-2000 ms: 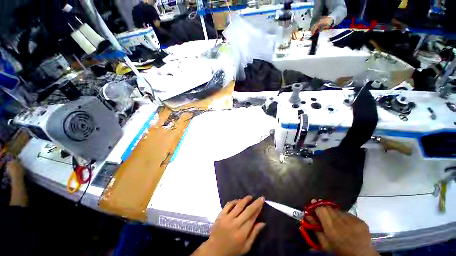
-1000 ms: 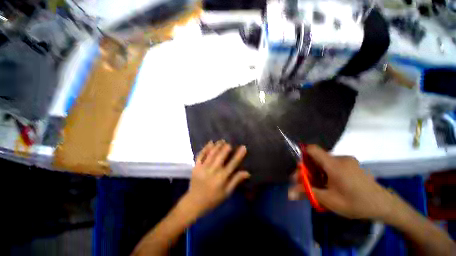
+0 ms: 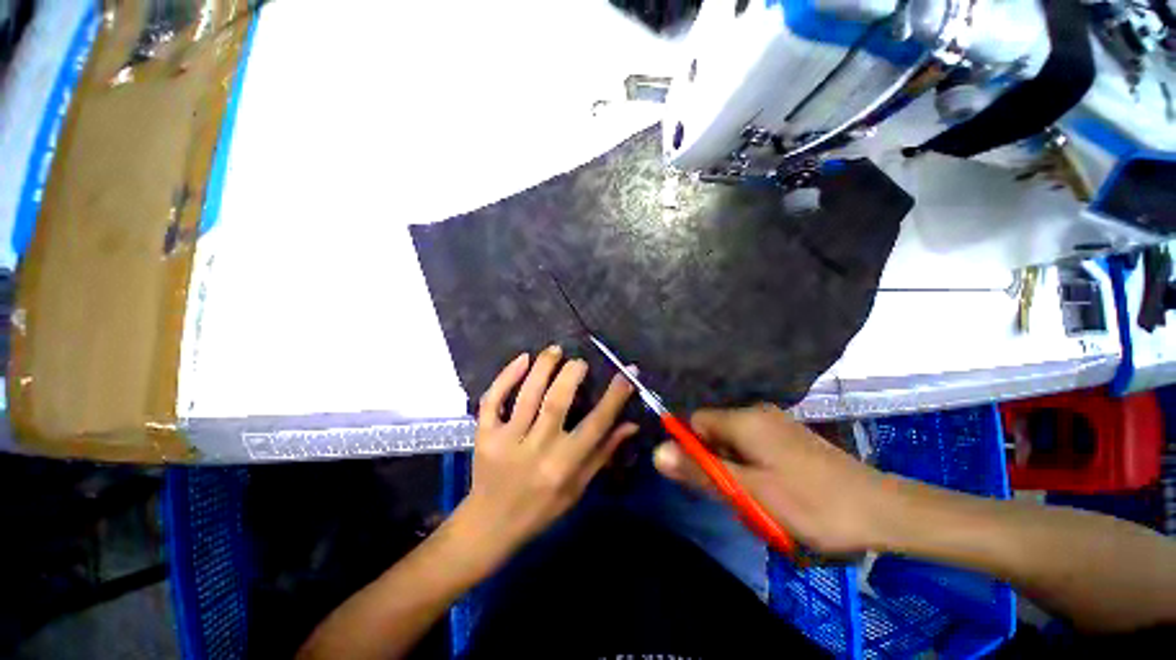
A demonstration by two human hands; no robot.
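A dark garment panel (image 3: 722,284) lies on the white table under the lit needle area of the sewing machine (image 3: 748,90). My left hand (image 3: 535,432) lies flat on the panel's front part, fingers apart, near the table edge. My right hand (image 3: 787,477) holds red-handled scissors (image 3: 712,467). Their blades point up and left over the panel, and the tip is left of the needle area. The blades look closed. Whether they touch the cloth cannot be told.
A brown cardboard sheet (image 3: 110,232) lies at the left. A black cloth band (image 3: 1032,97) hangs over the machine head. A small brass-yellow item (image 3: 1027,299) is at the right. Blue crates (image 3: 939,445) and a red stool-like object (image 3: 1087,441) stand below the table edge.
The view has tilted down and closer. The scissors have moved from beside my left fingertips to lying diagonally over the panel. My left hand has stayed on the panel's front part.
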